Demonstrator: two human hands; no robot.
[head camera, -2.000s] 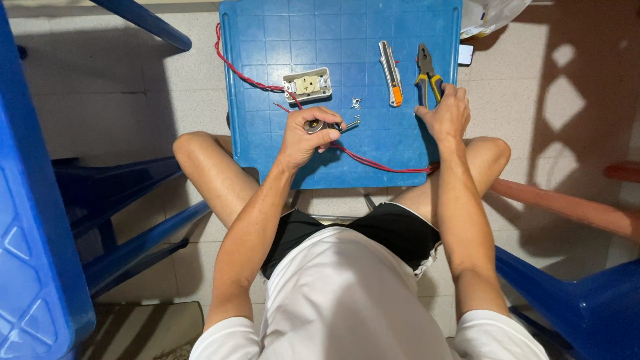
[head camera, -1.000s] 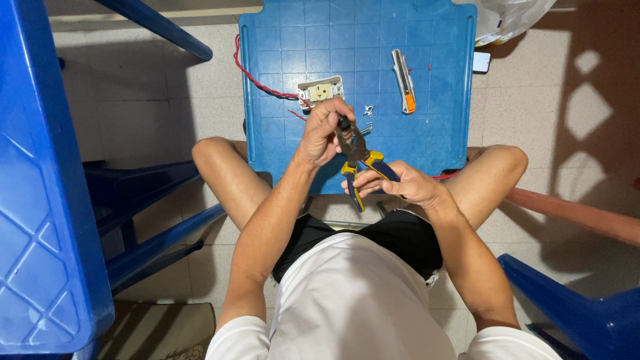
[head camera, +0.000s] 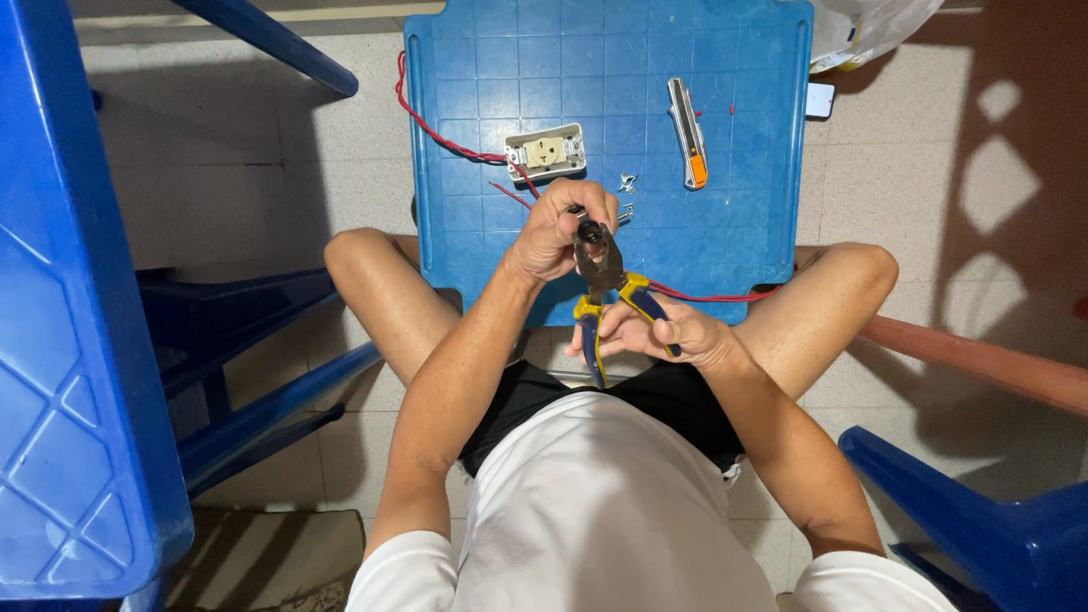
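Combination pliers (head camera: 602, 270) with blue and yellow handles are in my right hand (head camera: 680, 333), their handles spread and their jaws around a small dark round part (head camera: 588, 230). That part is pinched in the fingers of my left hand (head camera: 557, 229); what it is exactly cannot be told. Just beyond my left hand sits a white electrical box with a cream socket outlet (head camera: 545, 153). Red wires (head camera: 446, 143) run to it from the left, and a loose end lies near my left fingers. More red wire (head camera: 714, 297) leads off to the right. Small screws (head camera: 627, 183) lie right of my left hand.
A utility knife (head camera: 688, 136) with an orange end lies on the blue plastic table (head camera: 612, 93). Red scraps (head camera: 732, 110) are near it. Blue plastic furniture (head camera: 76, 340) stands at the left, a blue chair (head camera: 977, 518) at the lower right. A plastic bag (head camera: 867, 30) is at the upper right.
My right hand has picked up the pliers, which lay on the table at the right, and brought them in front of my body to the small part in my left hand.
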